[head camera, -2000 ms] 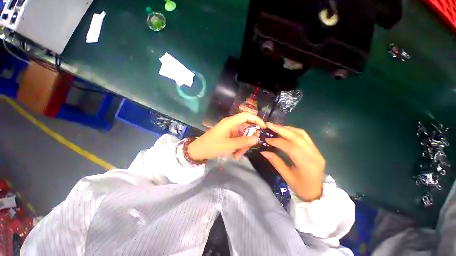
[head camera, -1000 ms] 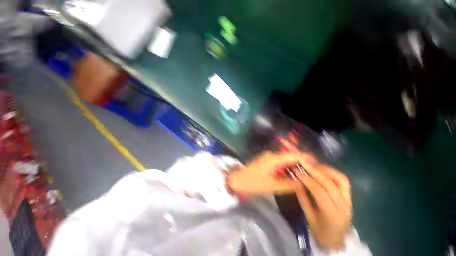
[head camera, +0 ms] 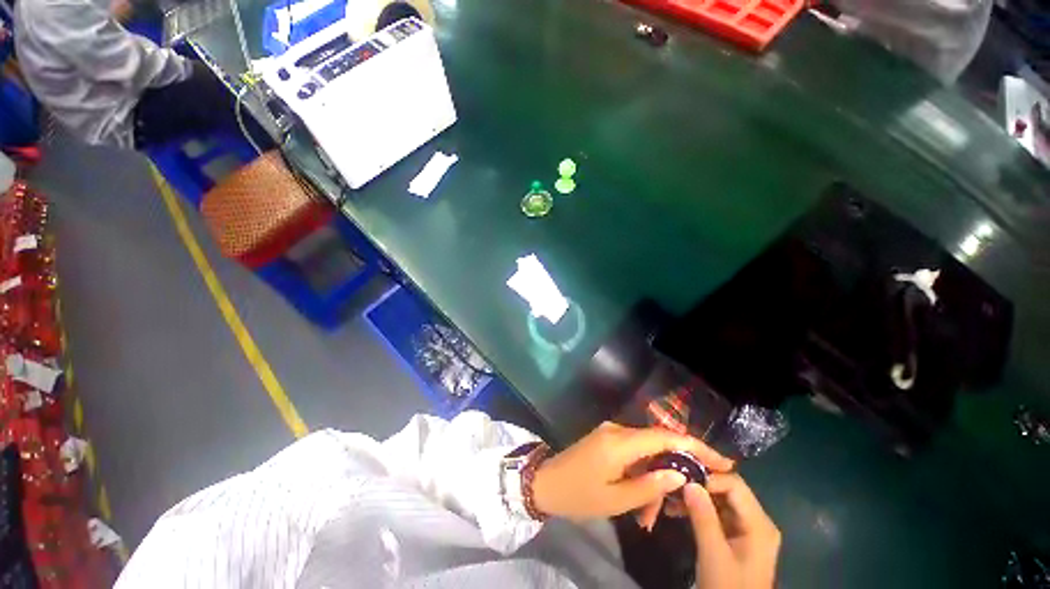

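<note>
A round dark glossy unit with a silver edge (head camera: pixel 681 466) is held in the fingertips of both hands, low in the picture near the bench edge. My left hand (head camera: pixel 605 474) grips it from the left with thumb and fingers. My right hand (head camera: pixel 737 532) touches its right and lower side; its wrist is cut off by the bottom edge. Just beyond the hands lies the dark base plate (head camera: pixel 698 405) with red laser lines, partly hidden by the fingers. The large black stand (head camera: pixel 794 299) stands beyond and right of it. Crinkled clear film (head camera: pixel 758 428) lies right of the plate.
White slips (head camera: pixel 538 290), a pale green ring (head camera: pixel 557 328) and a round green container (head camera: pixel 537 201) lie left of the stand. A white box (head camera: pixel 368 104), red tray (head camera: pixel 725 14), blue bin (head camera: pixel 426 357) and stool (head camera: pixel 263 207) show. Two people are at the bench.
The view has swung left and up, showing the far bench and people. The unit stays between my hands and now shows its dark face. The heap at right has mostly left the picture.
</note>
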